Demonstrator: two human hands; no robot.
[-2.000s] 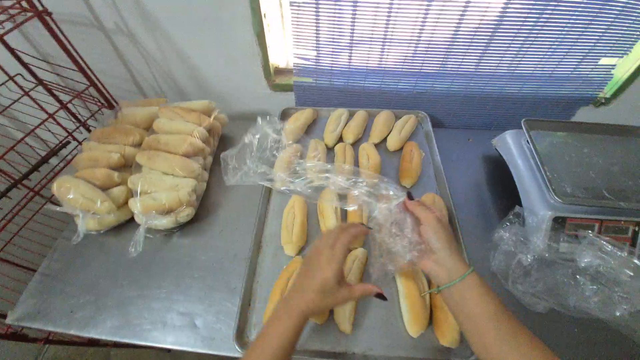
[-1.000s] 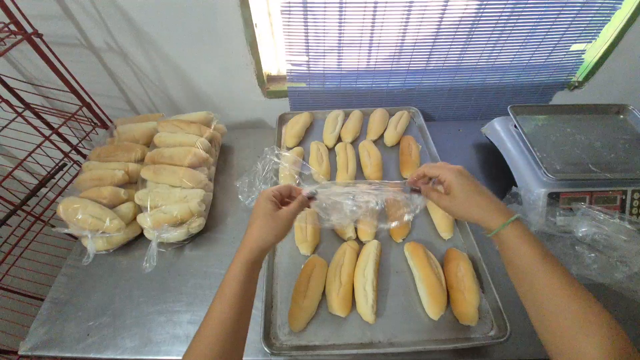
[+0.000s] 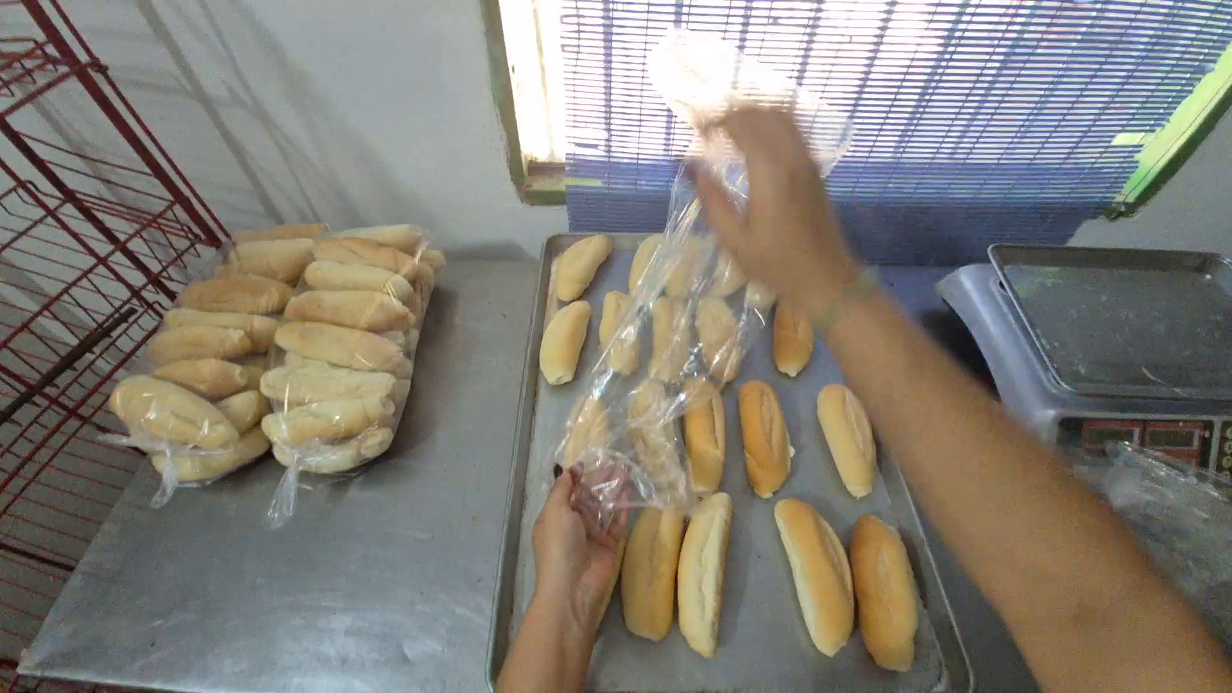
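Note:
A clear plastic bag (image 3: 664, 318) is stretched upright between my two hands, above a metal baking tray (image 3: 527, 423) that bears rows of bread rolls (image 3: 705, 576). My left hand (image 3: 582, 539) grips the bag's lower end over the near left part of the tray. Raised in front of the blue blind, my right hand (image 3: 770, 183) is blurred and closed around the upper part of the bag, with some plastic spreading above it. Rolls show through the bag. Two filled bags of rolls (image 3: 337, 346) lie side by side to the left of the tray.
A red wire rack (image 3: 106, 221) stands at the far left beside the metal table (image 3: 289, 597). At the right is a weighing scale (image 3: 1020, 356) with a tray on top, and loose clear plastic (image 3: 1155, 529) lies in front of it. A window with a blue slatted blind (image 3: 866, 125) is behind.
My right hand has risen from over the tray to in front of the blind, drawing the bag out lengthwise. My left hand has moved lower, toward the near side of the tray.

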